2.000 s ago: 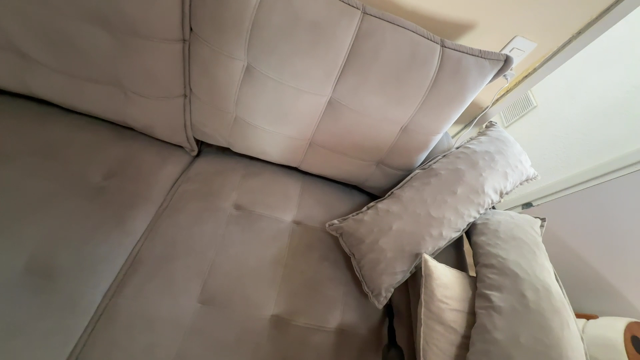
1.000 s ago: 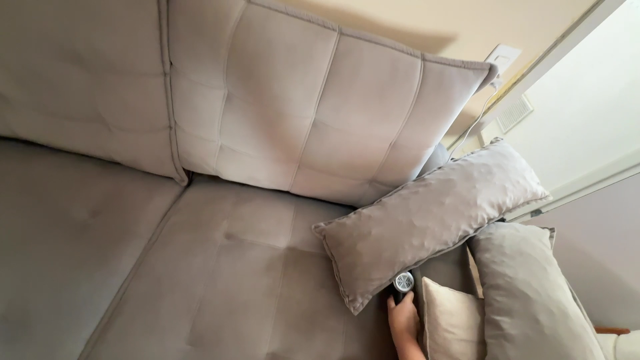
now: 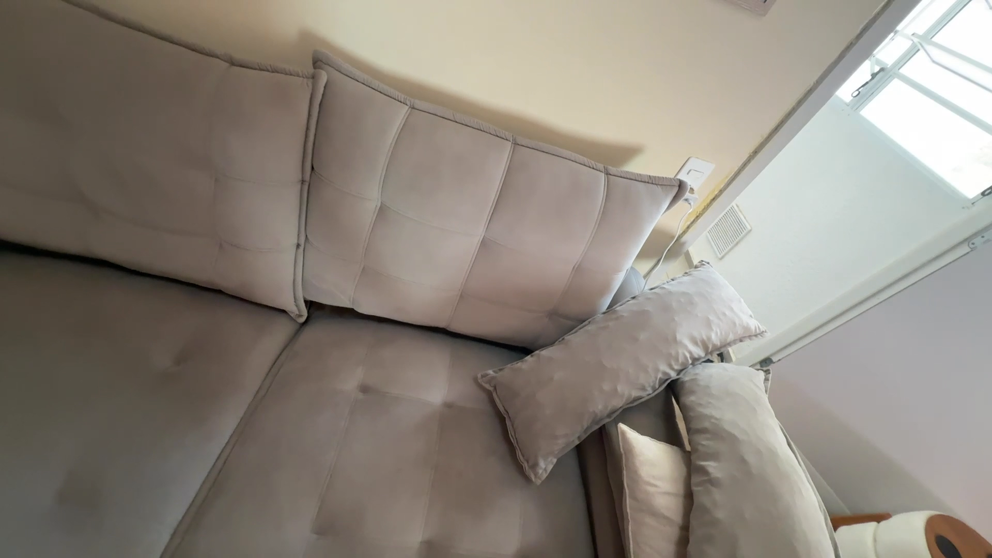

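Observation:
Neither my left hand nor my right hand is in view. A long grey throw pillow (image 3: pixel 620 364) lies slanted across the sofa's right end, over the armrest. Below it, a smaller beige pillow (image 3: pixel 656 490) leans beside another long grey pillow (image 3: pixel 748 465). Tufted grey back cushions, one at the left (image 3: pixel 155 155) and one in the middle (image 3: pixel 480 225), stand against the wall. Under them spread the grey seat cushions, left (image 3: pixel 108 403) and right (image 3: pixel 387 442), with a seam between.
On the wall, a white outlet (image 3: pixel 695 172) has a plug and a white cord (image 3: pixel 668 252). A vent grille (image 3: pixel 728 230) and a barred window (image 3: pixel 930 93) are at the right. A white and brown object (image 3: pixel 907 536) stands at the lower right, partly cut off.
One second ago a hand with a small dark, round-faced object was beside the beige pillow; both are out of view now. The view has shifted, showing more wall and the window.

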